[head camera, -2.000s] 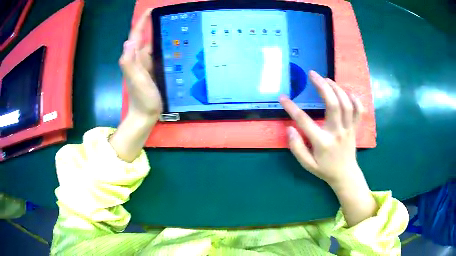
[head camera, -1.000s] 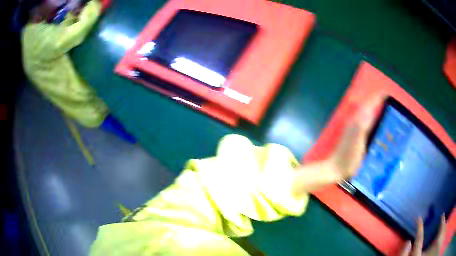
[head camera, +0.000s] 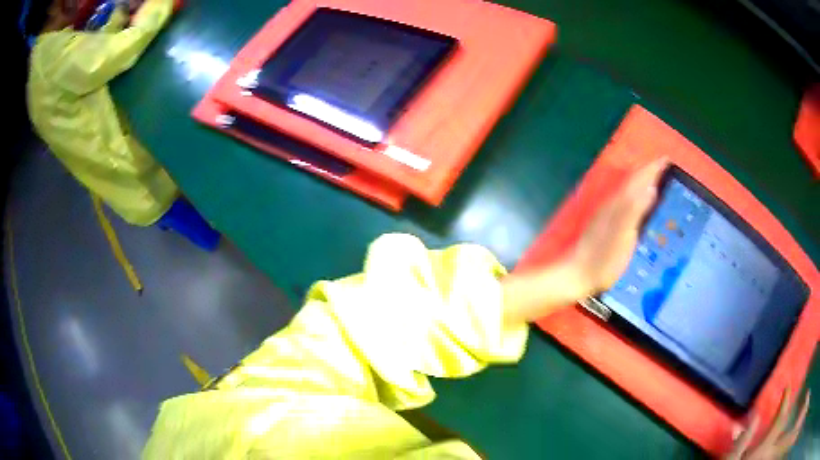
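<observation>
A tablet (head camera: 710, 283) with a lit screen lies on a red foam tray (head camera: 620, 368) at the right. Its screen shows a pale panel over a blue desktop, with icon columns at the left. A small white label (head camera: 594, 308) sits at its lower left corner. My left hand (head camera: 620, 225) lies along the tablet's left edge, slightly blurred; whether its fingers grip the tablet is hard to tell. My right hand (head camera: 775, 437) is at the bottom right, cut off by the picture's edge, fingers apart and empty, over the tray just below the tablet.
Stacked red foam trays (head camera: 490, 90) stand at the upper middle, with a dark tablet (head camera: 360, 72) on top and another between the layers. A person in a yellow smock (head camera: 90, 117) is at the upper left. Another red tray (head camera: 808, 135) shows at the right edge of the green bench (head camera: 539, 413).
The view has swung left, bringing the stacked trays and the person into sight. My right hand has moved off the screen to below the tablet. My left hand stays at the tablet's left edge.
</observation>
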